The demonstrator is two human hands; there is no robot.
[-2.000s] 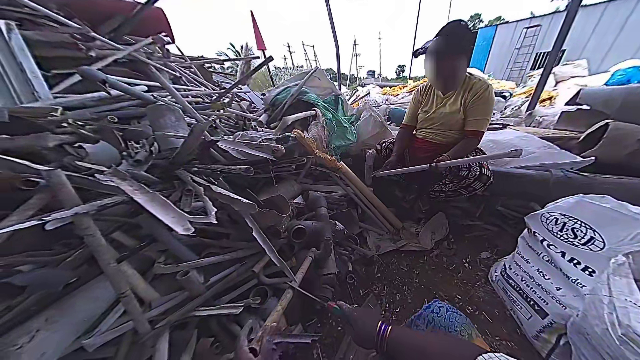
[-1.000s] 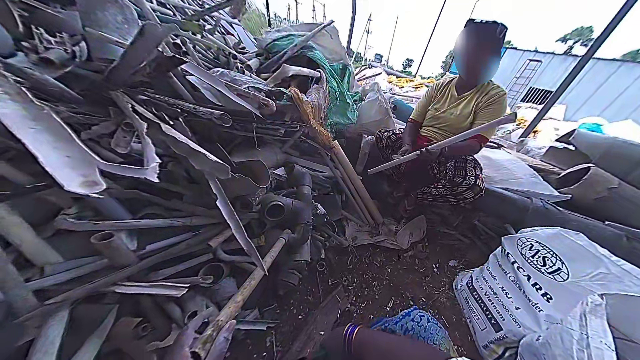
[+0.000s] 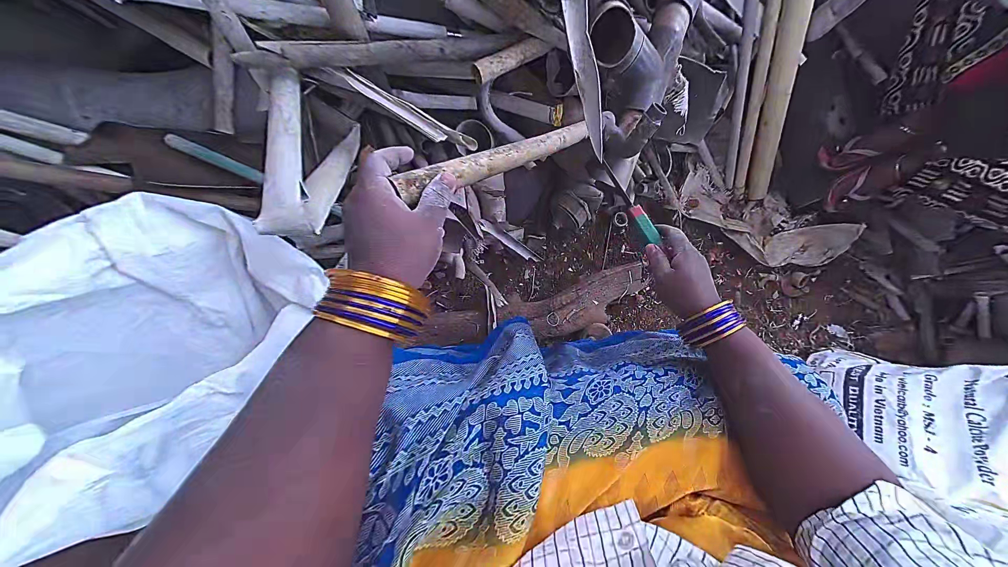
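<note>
My left hand (image 3: 398, 209) is closed around the near end of a stained, pale pipe (image 3: 504, 160), which slants up to the right over the scrap. In my right hand (image 3: 679, 268) is the green and red handle of a thin-bladed tool (image 3: 644, 224), probably a knife; its dark blade points up and left. The blade's tip comes close to a long, curved pipe shard (image 3: 583, 75), and whether they touch I cannot tell. Dark pipe fittings (image 3: 626, 43) lie just beyond the pipe's far end.
Scrap pipes (image 3: 378, 51) are heaped ahead and to the left. A white sack (image 3: 142, 339) lies at left, a printed sack (image 3: 921, 425) at right. A rough wooden log (image 3: 559, 303) rests on the soil before my knees. Another person's hand (image 3: 890, 165) and patterned cloth show at upper right.
The view has tilted down sharply onto my lap and both hands. The pale pipe, lying at the heap's edge a second ago, is now gripped in my left hand.
</note>
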